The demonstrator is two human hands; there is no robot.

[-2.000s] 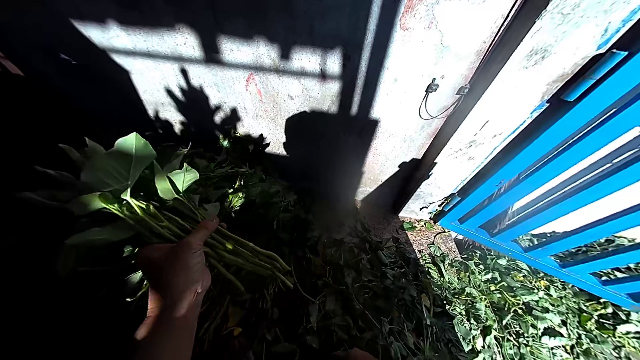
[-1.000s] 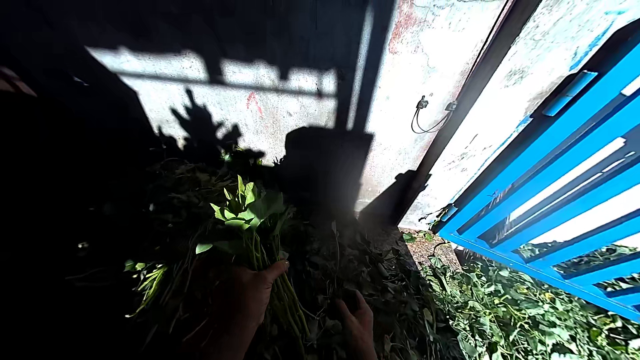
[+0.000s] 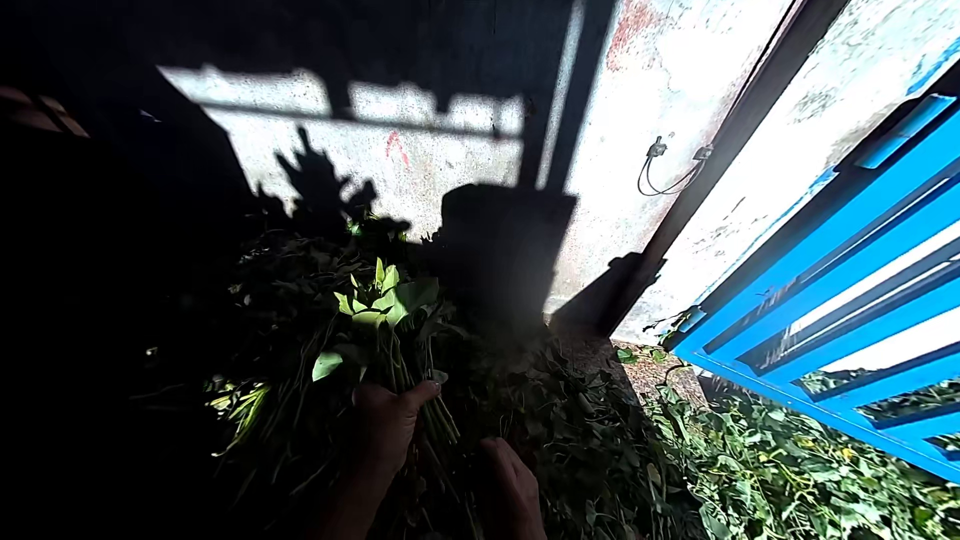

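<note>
My left hand (image 3: pixel 394 420) is closed around a bunch of long-stemmed leafy greens (image 3: pixel 386 304), thumb across the stems. The bunch stands nearly upright, its broad leaves partly sunlit and its stems hanging below the hand. To the right of these stems, low in the view, my right hand (image 3: pixel 512 480) has its fingers curled; deep shadow hides whether they hold a stem. Dark heaped greens (image 3: pixel 585 442) lie around and beneath both hands.
A blue metal gate (image 3: pixel 780 375) slants across the right side. Behind the heap rises a whitewashed wall (image 3: pixel 450 165) with shadows on it and a short cable (image 3: pixel 652 180). Sunlit leafy vines (image 3: pixel 795 465) cover the ground by the gate. The left side is very dark.
My left hand has moved right from the left side with its bunch, which now stands more upright. My right hand, barely visible at the bottom edge two seconds ago, has risen beside the stems.
</note>
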